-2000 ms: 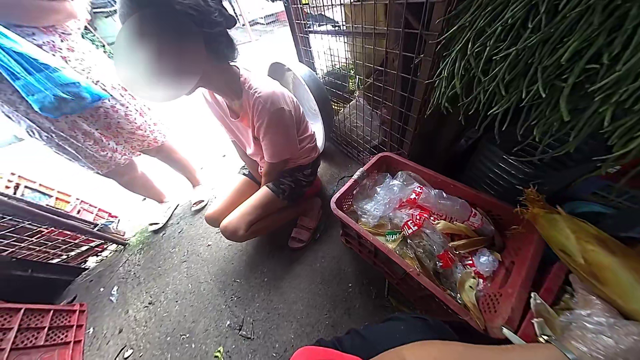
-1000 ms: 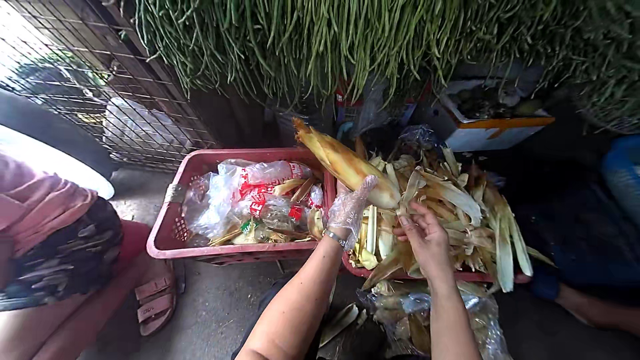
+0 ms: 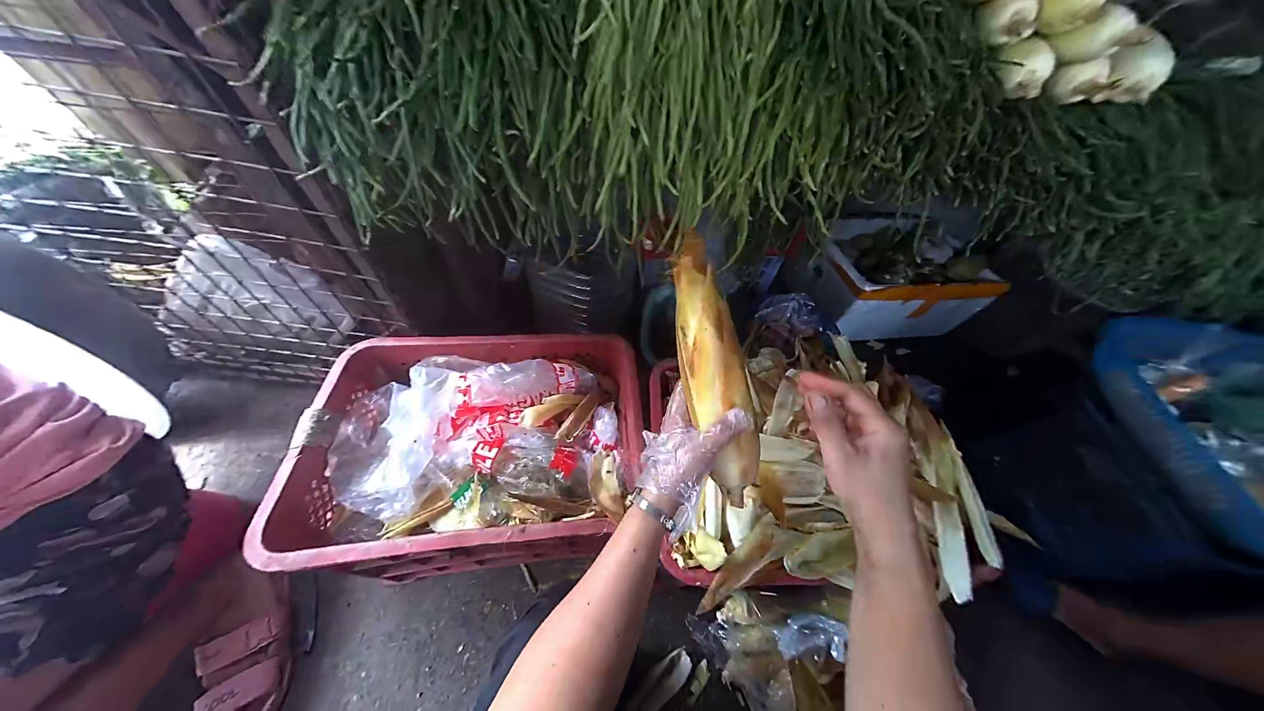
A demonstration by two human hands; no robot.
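Observation:
An ear of corn in yellowish husk (image 3: 713, 365) stands nearly upright in my left hand (image 3: 686, 456), which wears a clear plastic glove and closes around its lower end. My right hand (image 3: 851, 434), bare, is raised just right of the ear, fingers partly bent and apart, with nothing seen between them. Below both hands, loose corn husks (image 3: 820, 553) heap over a red plastic crate (image 3: 671, 568). To the left sits another red plastic crate (image 3: 296, 494) with clear plastic bags (image 3: 395, 444) and some husks in it.
Bundles of green string beans (image 3: 671, 118) hang above, with pale bulbs (image 3: 1106, 54) at upper right. A white box (image 3: 913, 314) and a blue tub (image 3: 1136, 434) stand behind and right. A seated person's leg and sandal (image 3: 242, 662) are at left, beside wire mesh (image 3: 257, 237); another person's foot shows at right.
The view has swung from the crouching person to the crates. Since one second ago, the corn has been tilted more upright in my left hand, and my right hand has moved away from the ear's lower end.

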